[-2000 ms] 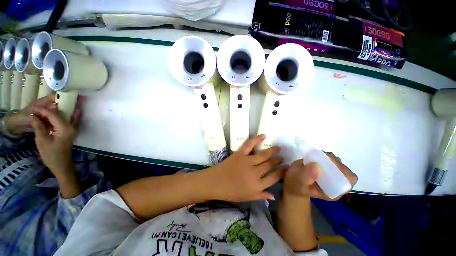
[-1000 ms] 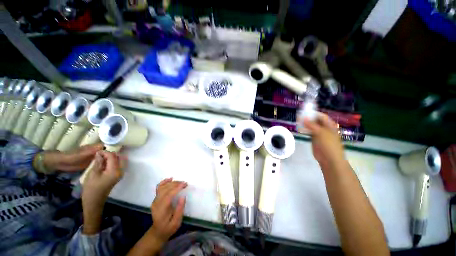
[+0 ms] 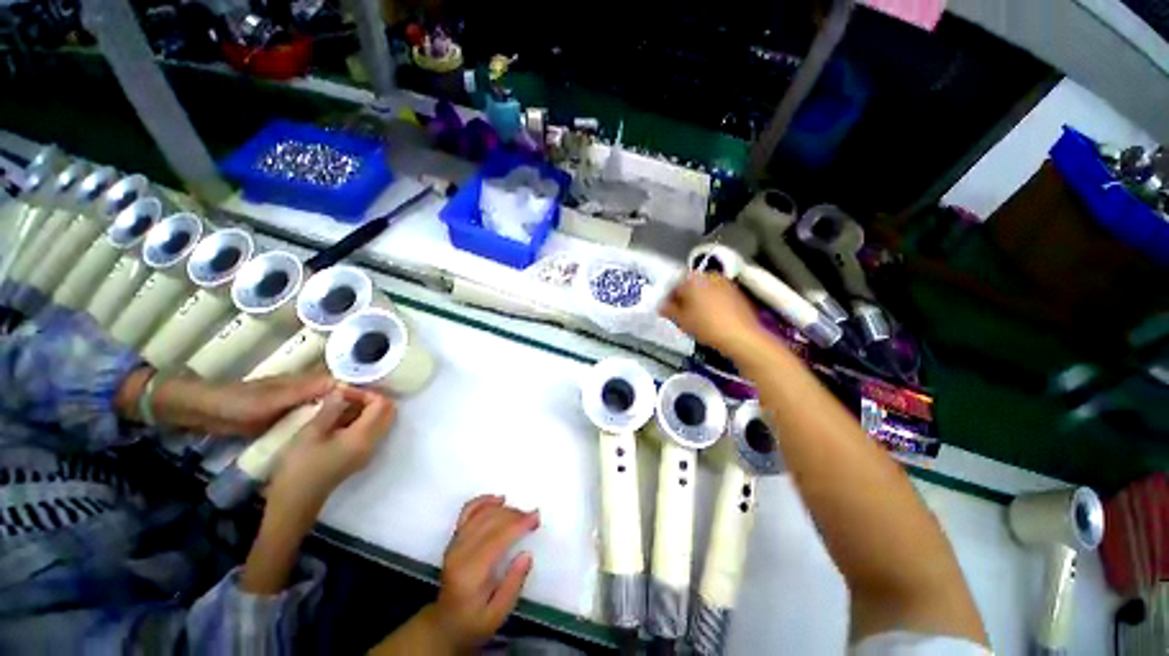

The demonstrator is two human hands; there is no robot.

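Three cream hair dryers (image 3: 674, 513) lie side by side on the white work surface, round heads away from me, dark dots on their handles. My right forearm covers part of the right one's head. My right hand (image 3: 708, 308) is beyond them, at the right edge of a white round dish (image 3: 619, 287) full of tiny dark and silver pieces. Its fingertips are too small and blurred to tell if they hold anything. My left hand (image 3: 485, 573) is low, left of the dryers, empty with fingers apart. The squeeze bottle is not visible.
At left, a neighbour's hands (image 3: 308, 429) hold a dryer beside a long row of dryers (image 3: 218, 263). Blue bins (image 3: 308, 169), a dark-handled tool (image 3: 365, 228) and cartons (image 3: 897, 417) line the far side. Darker dryers (image 3: 833, 244) lie there. Another dryer (image 3: 1058, 519) is at right.
My right hand has moved from the cartons, where it held the white bottle, left to the dish. My left hand earlier left the right dryer's handle and remains at the left. The view has shifted.
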